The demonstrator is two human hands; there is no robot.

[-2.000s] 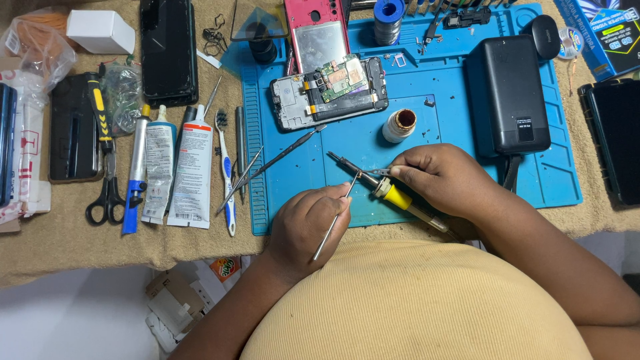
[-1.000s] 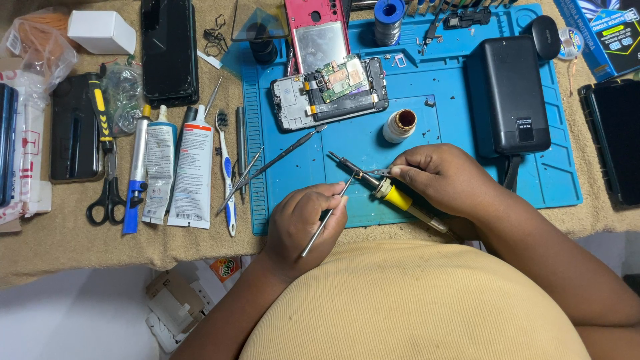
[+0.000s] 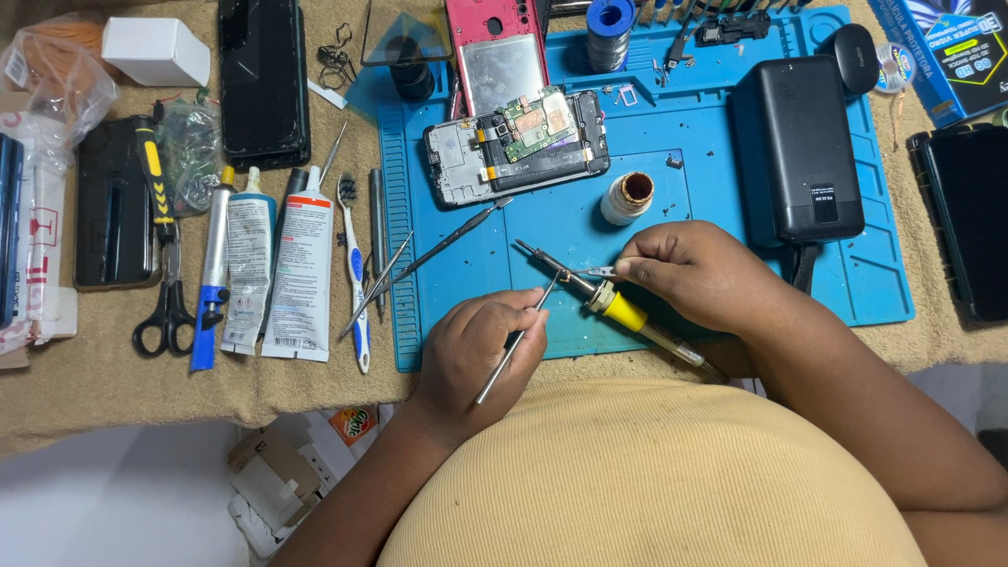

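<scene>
My left hand (image 3: 484, 354) holds a thin metal pick (image 3: 516, 346) like a pen, its tip at the metal barrel of a soldering iron. My right hand (image 3: 685, 272) pinches a small metal piece (image 3: 596, 271), whose far end also meets the barrel; its exact kind cannot be told. The soldering iron (image 3: 626, 312) with a yellow collar lies slanted across the lower part of a blue silicone work mat (image 3: 465, 264). A small white bottle with a brown-stained mouth (image 3: 626, 198) stands behind the iron. Further back, a green circuit board (image 3: 539, 126) rests on an opened phone (image 3: 461, 161).
A black power bank (image 3: 799, 150) lies on the mat's right side. Left of the mat are metal tweezers (image 3: 445, 242), a toothbrush (image 3: 357, 276), two tubes (image 3: 302, 276), a blue desoldering pump (image 3: 210, 291) and scissors (image 3: 167, 307). A solder spool (image 3: 609, 39) stands at the back.
My left hand and the pick have shifted slightly, and the pick's slant has changed. My right hand stays at the iron with the small metal piece.
</scene>
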